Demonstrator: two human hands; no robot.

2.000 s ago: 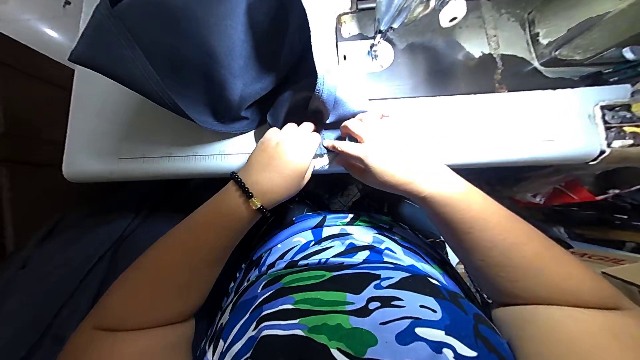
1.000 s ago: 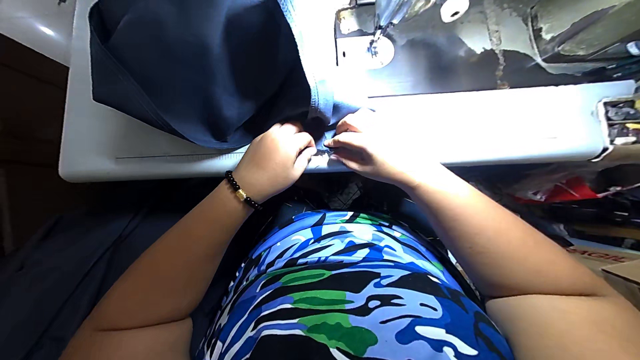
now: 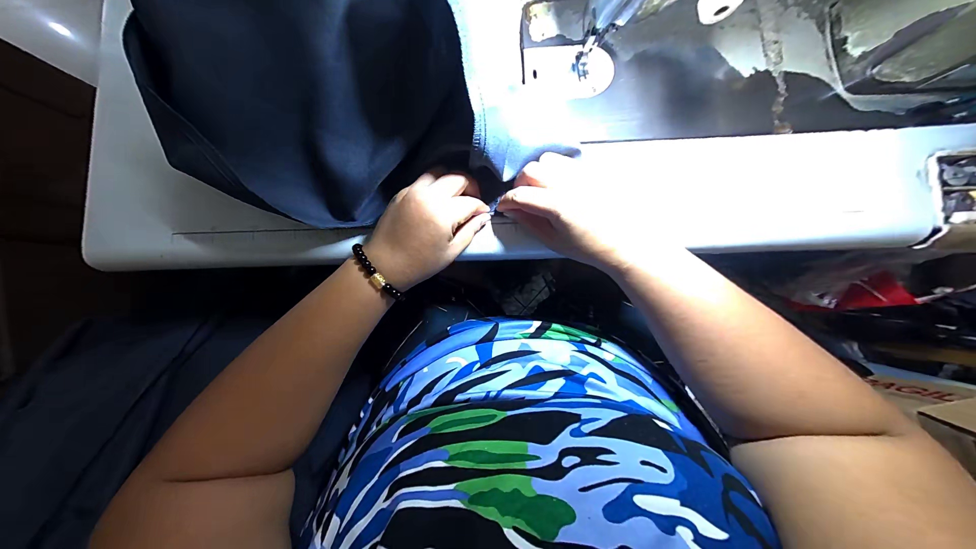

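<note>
Dark navy fabric [image 3: 305, 114] lies bunched over the left part of the white sewing table [image 3: 747, 198], with a stitched seam along its right side. My left hand [image 3: 431, 225], with a black bead bracelet at the wrist, pinches the fabric's edge near the table's front. Close to its right, my right hand [image 3: 553, 202] grips the same edge between thumb and fingers. The fingertips of both hands nearly meet, and the bit of cloth between them is mostly hidden. Beyond my right hand, the sewing machine's presser foot [image 3: 585, 61] stands over the needle plate, apart from the fabric.
The metal machine bed [image 3: 686, 91] spans the back right. A printed ruler scale [image 3: 252, 235] runs along the table's front left edge. More dark cloth [image 3: 69, 396] hangs at the lower left. A cardboard box [image 3: 949, 415] and a red item [image 3: 877, 291] are at the lower right.
The bulk of the navy fabric has shifted and spread a little on the left. Both hands have stayed at the fabric's edge, with only small finger movements.
</note>
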